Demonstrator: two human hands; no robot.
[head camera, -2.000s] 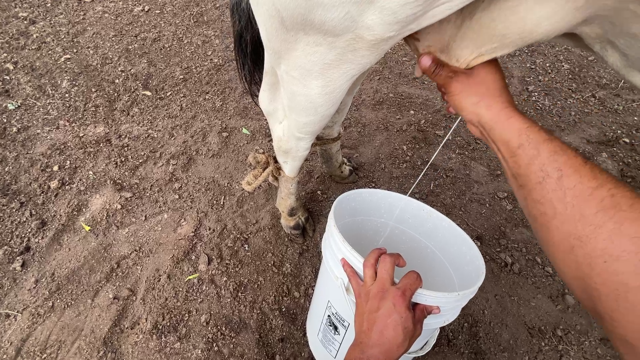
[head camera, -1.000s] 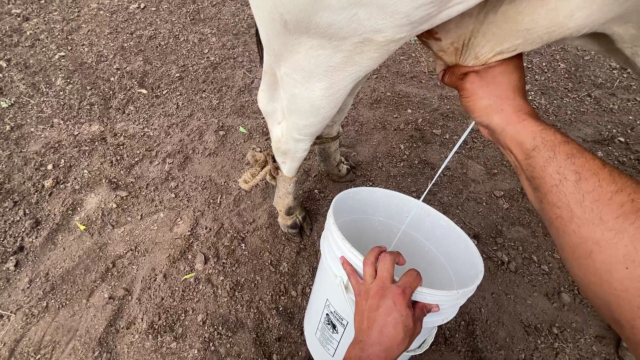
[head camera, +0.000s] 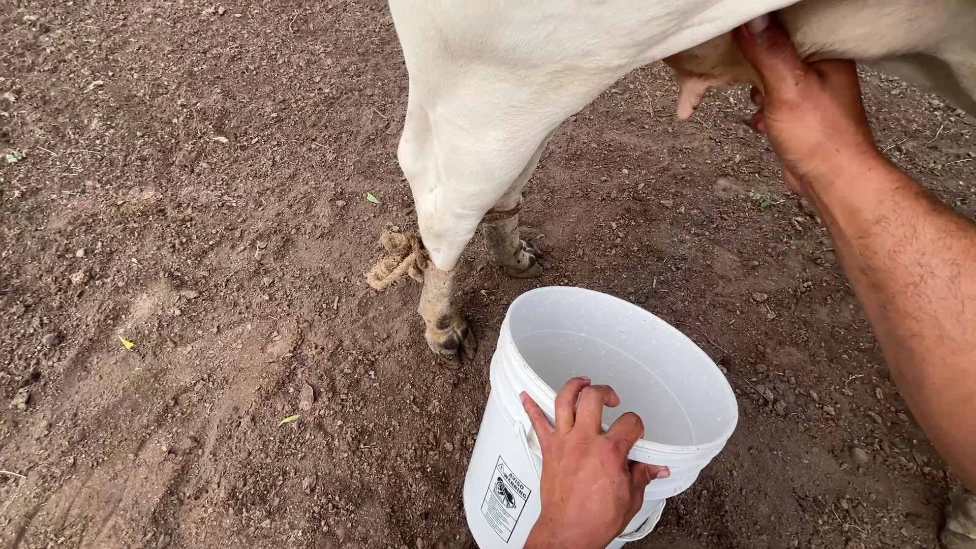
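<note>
A white plastic bucket with a printed warning label tilts on the ground, its mouth facing up. My left hand hooks its fingers over the near rim. Above and to the right, my right hand is at the udder of a white cow, thumb laid up along it and fingers curled; what lies inside them is hidden. One teat hangs uncovered left of this hand. No milk stream shows. White drops dot the bucket's inner wall.
A coarse rope is knotted at the cow's near hind leg, and a cord circles the other hind leg. Both hooves stand on brown dirt behind the bucket. Part of another hoof shows at the lower right edge.
The milk stream that ran into the bucket in both earlier frames is no longer visible. My right hand has shifted its grip, uncovering a teat. My left hand stays on the rim.
</note>
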